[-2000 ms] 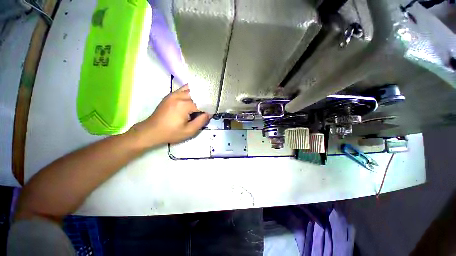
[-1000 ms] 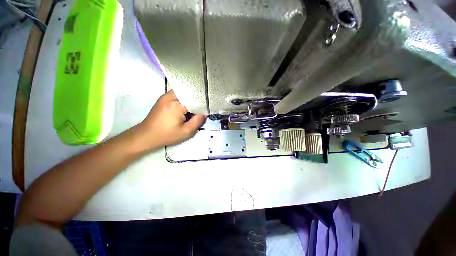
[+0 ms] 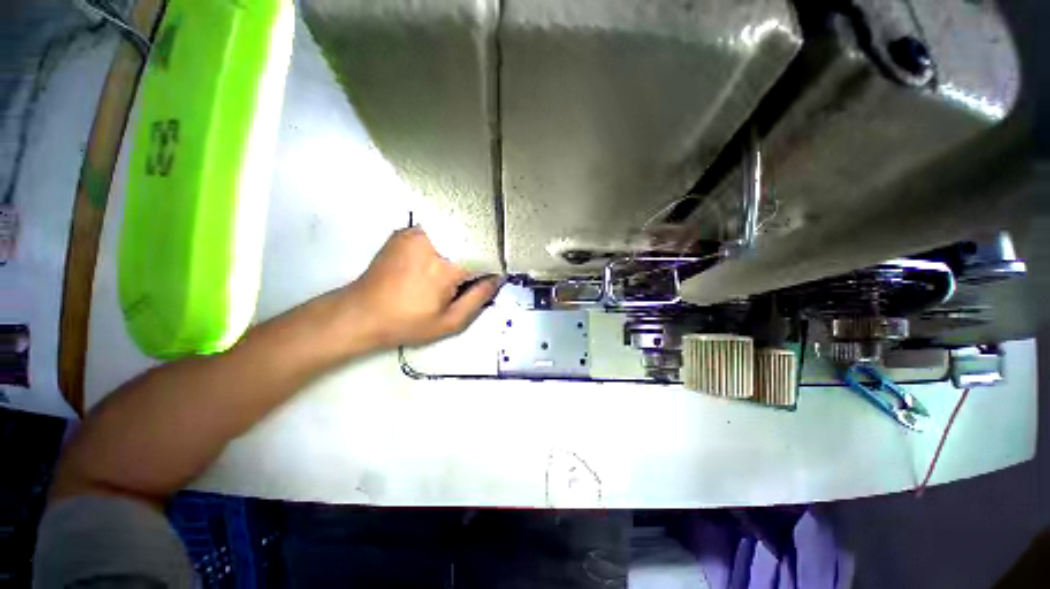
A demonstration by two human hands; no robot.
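Observation:
My left hand point(image 3: 420, 288) reaches in from the lower left and rests on the white table at the left end of the needle area. Its thumb and fingertips meet a small dark part beside the machine head point(image 3: 610, 127); whether they grip anything is hidden. The silver needle plate point(image 3: 546, 342) lies just right of the fingertips. The needle tip cannot be made out. My right hand is not in view; a dark brown blur at the lower right corner is too unclear to name.
A lime-green lamp point(image 3: 202, 184) hangs over the table's left. Ribbed tension knobs point(image 3: 717, 365) stick out in front of the head. Blue thread snips point(image 3: 884, 397) and a thin reddish cord point(image 3: 944, 443) lie at the right. Lilac cloth point(image 3: 794, 552) and a blue basket point(image 3: 230, 547) show below.
The view has shifted, so the head and lamp look displaced. The lilac strip seen behind the head earlier no longer shows. My left hand keeps nearly the same place by the plate.

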